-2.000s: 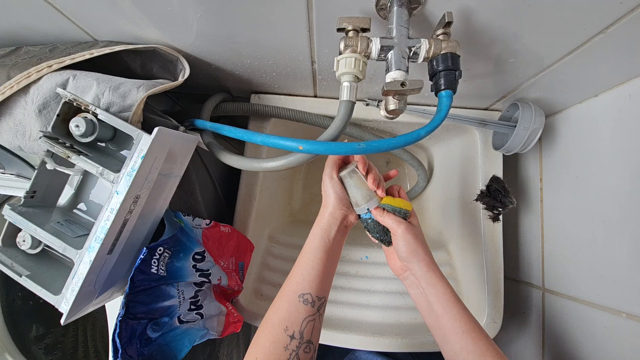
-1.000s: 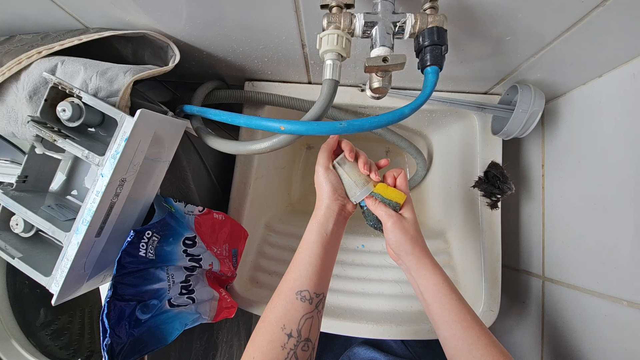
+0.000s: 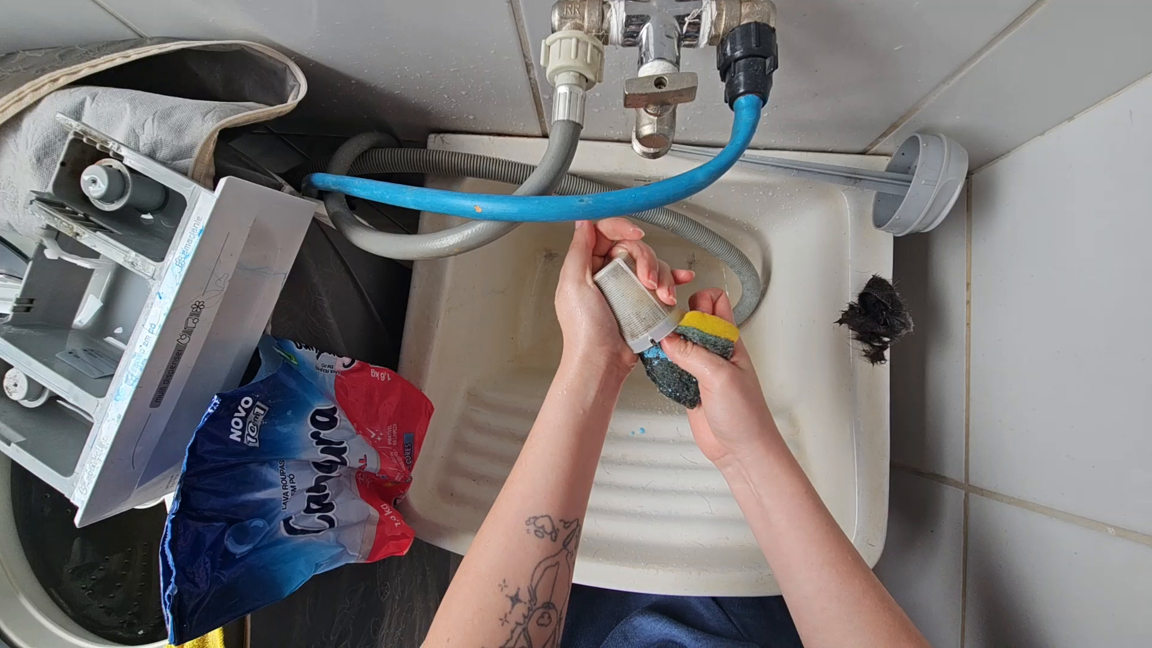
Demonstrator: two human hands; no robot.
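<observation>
My left hand [image 3: 598, 297] holds a small tapered mesh filter [image 3: 637, 301] with a pale plastic frame, its wider rim tilted down to the right. In my right hand [image 3: 720, 378] is a yellow sponge with a dark green scouring side [image 3: 706, 333], folded between thumb and fingers. Its dark pad, with blue residue on it, lies against the filter's rim. Both hands are over the basin of a cream laundry sink [image 3: 648, 562], just below the blue hose. Part of the sponge is hidden behind my right thumb.
A blue hose [image 3: 504, 207] and grey hoses [image 3: 693, 229] cross the sink below the metal valves [image 3: 660, 90]. A detergent drawer [image 3: 198, 342] and a detergent bag [image 3: 270, 504] are at left. A grey cylindrical part [image 3: 920, 184] and black lint [image 3: 875, 319] rest on the right rim.
Both hands keep hold of the filter and sponge. The filter has turned slightly in my left hand, and the sponge's yellow side shows differently beside its rim.
</observation>
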